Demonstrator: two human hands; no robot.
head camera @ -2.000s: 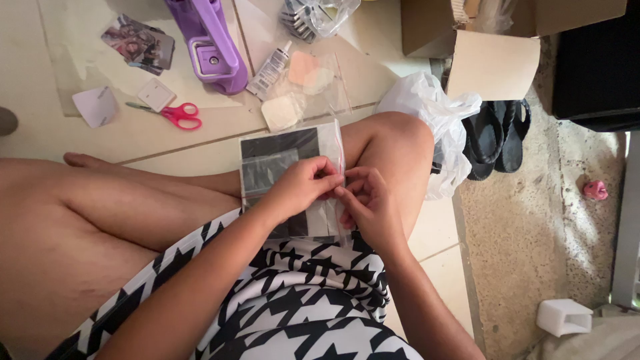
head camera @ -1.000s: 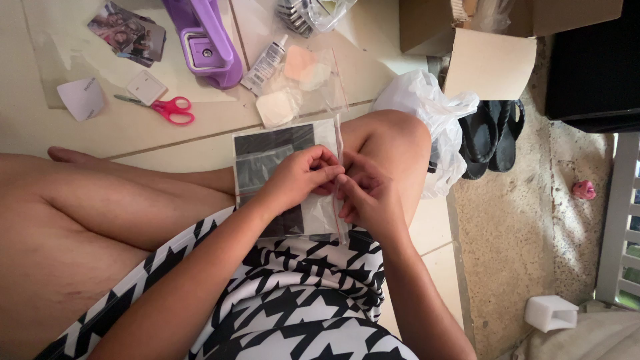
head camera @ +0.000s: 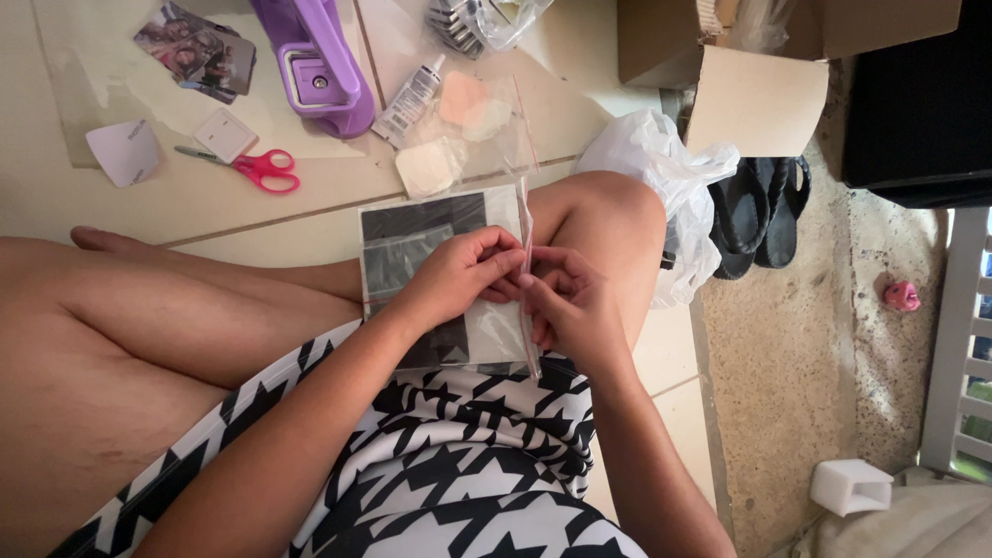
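Note:
A clear plastic zip bag (head camera: 496, 333) with black and white flat sheets inside lies across my lap. My left hand (head camera: 477, 271) pinches its zip edge between thumb and fingers. Close beside it, my right hand (head camera: 566, 298) grips the same edge, which runs up and down between the two hands. Past the bag's upper edge are a second clear bag (head camera: 511, 143), peach and cream rounded pads (head camera: 425, 167) and a white tube (head camera: 411, 101) with writing. Pink-handled scissors (head camera: 267, 169) touch a small white square card (head camera: 225, 135) on the tiles.
A purple punch-like tool (head camera: 333, 85), photo prints (head camera: 198, 54) and a white paper piece (head camera: 124, 153) lie at upper left. Near my knee are a white plastic bag (head camera: 659, 170) and black sandals (head camera: 775, 217). An opened cardboard box (head camera: 666, 46) stands beyond; a white plastic holder (head camera: 851, 487) is at lower right.
Both hands stay on the bag's zip edge, with only small finger movements. Nothing else has plainly moved.

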